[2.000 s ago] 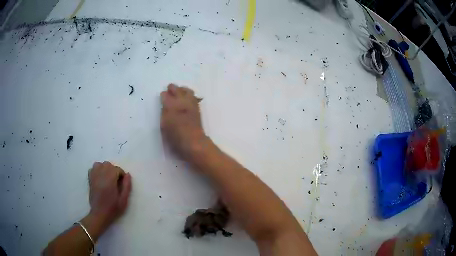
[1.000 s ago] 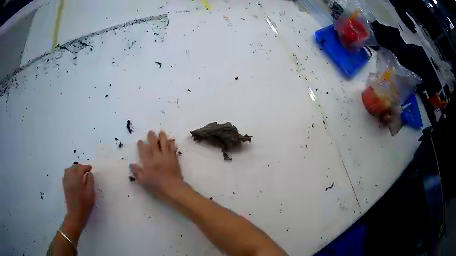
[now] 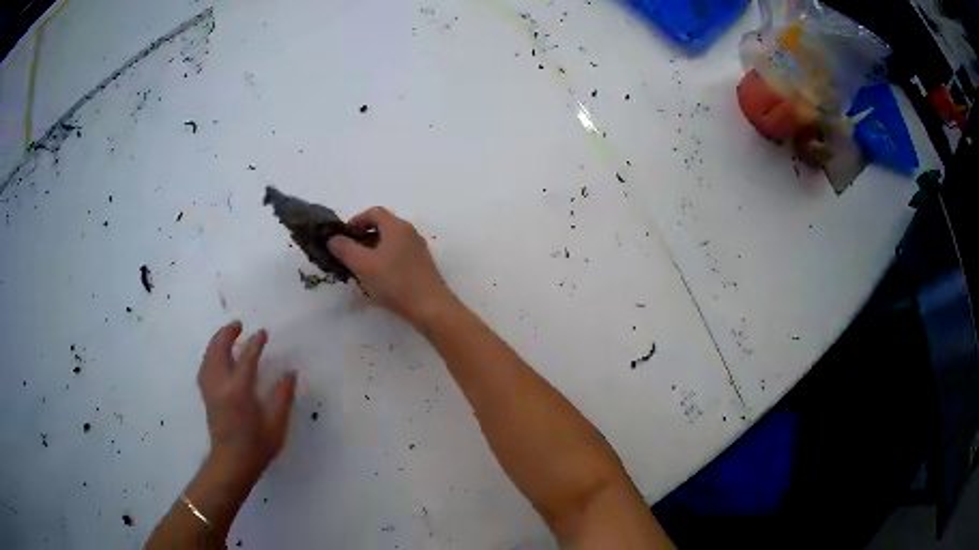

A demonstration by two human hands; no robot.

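Note:
A ragged grey-brown lump (image 3: 305, 228) is held just left of centre over the white table (image 3: 515, 301). My right hand (image 3: 386, 258) is shut on its right end, with thumb and fingers around it. The lump's far end points up and left. My left hand (image 3: 245, 392) is at the lower left with its fingers apart, and nothing shows in it. A bracelet is on the left wrist. Dark crumbs (image 3: 146, 278) lie scattered on the table around both hands.
A dark residue band (image 3: 118, 75) curves across the upper left. A taped seam (image 3: 585, 118) runs down the right. A blue tray (image 3: 692, 19) is at the top edge. Clear bags with red-orange contents (image 3: 771, 105) lie at the upper right. The table's edge curves down the right side.
My right hand has taken hold of the lump, which lay loose on the table, and lifted its end. My left hand has opened from a closed pose. The view has shifted to the right.

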